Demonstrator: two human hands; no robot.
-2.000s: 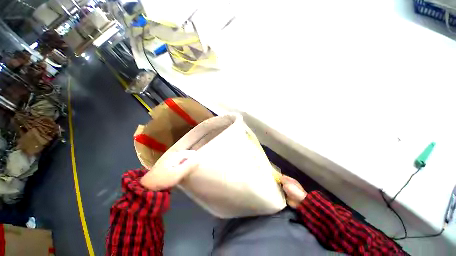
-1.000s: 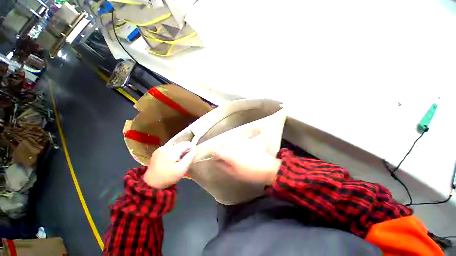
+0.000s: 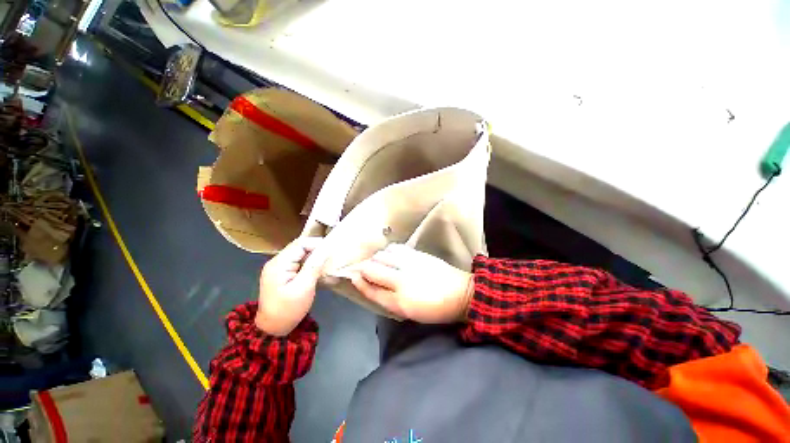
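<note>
The beige bag body (image 3: 394,208) is held above my lap with its open mouth facing up and the lining (image 3: 407,154) showing inside. A small round metal fitting (image 3: 386,231) shows on its near side. My left hand (image 3: 288,285) pinches the bag's rim at its left corner. My right hand (image 3: 414,284) lies on the near side, its fingertips gripping the bag close to my left fingers. The bag's underside is partly hidden by my hands.
A cardboard bin (image 3: 277,164) with red tape stands behind and left of the bag. A green-handled awl (image 3: 776,154) with a black cord (image 3: 733,227) lies on the white table (image 3: 554,60). Tiny thread scraps dot the table. Another carton (image 3: 95,415) is on the floor, lower left.
My right hand has moved from the bag's right end to beside my left hand. The bag has turned so its mouth opens wider toward me. The view has shifted.
</note>
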